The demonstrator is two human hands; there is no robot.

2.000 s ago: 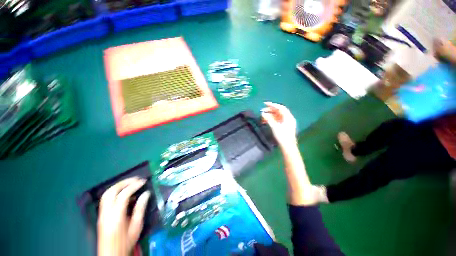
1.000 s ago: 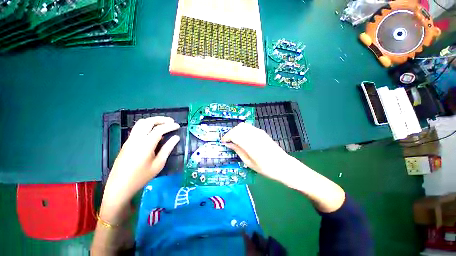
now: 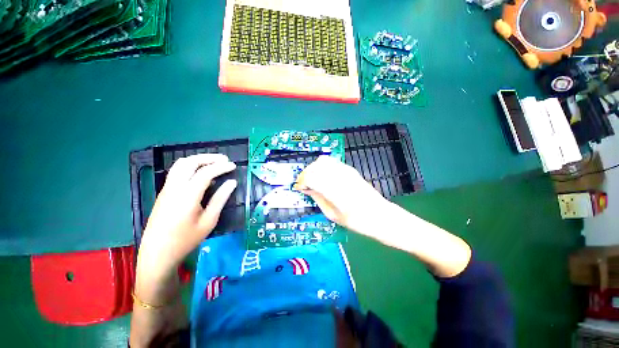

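A green PCB panel [image 3: 277,146] with dark cut-out slots and white and silver parts lies across a long black slotted rack [image 3: 373,160]. My right hand [image 3: 339,194] is over the middle of the panel, with thumb and index finger pinched on a tiny plug-in component [image 3: 296,185], mostly hidden by the fingertips. My left hand [image 3: 193,200] is over the rack's left part, left of the panel, fingers apart and empty. The component sheet [image 3: 288,41], a grid of tiny yellow-and-black pieces, lies on a pale foam base [image 3: 290,81] behind the rack.
A populated panel [image 3: 394,68] lies right of the foam base. Stacked panels [image 3: 115,30] are at upper left. An orange fan [image 3: 550,24], phone [image 3: 516,121] and white papers [image 3: 551,132] are at right. A red stool [image 3: 81,285] stands below left. A blue apron [image 3: 271,292] lies under the panel's near edge.
My right hand came in from the right onto the panel's middle and stays pinched there. My left hand remains left of the panel. The camera view has turned and shifted.
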